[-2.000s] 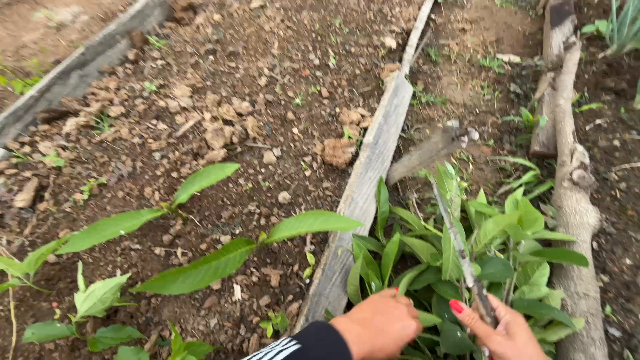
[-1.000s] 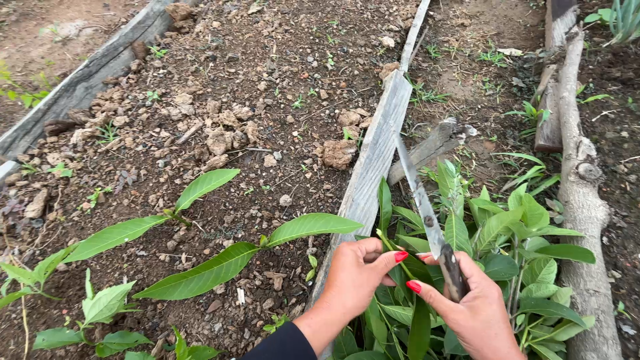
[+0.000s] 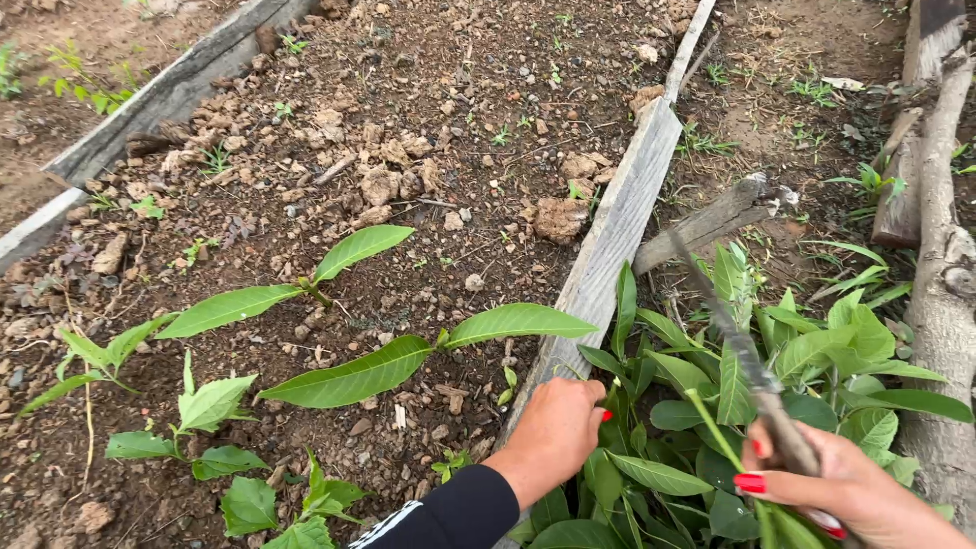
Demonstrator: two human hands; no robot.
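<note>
My right hand, at the lower right, is closed round the wooden handle of a knife whose blurred, worn blade points up and left. A cut green stem with leaves below it also lies in that hand. My left hand, in a dark sleeve, has its fingers curled at a thin stem tip beside the wooden board. Under and around both hands spreads a heap of leafy green cuttings. Left of the board, young plants with long leaves stand in the soil.
A second weathered board edges the bed at the upper left. A short wood stake leans by the near board. A long pale log lies at the right. Clods and leafy seedlings dot the soil.
My hands, close together one second ago, are now apart. The right hand has moved right with the knife and a cut stem; the left is lower, by the board.
</note>
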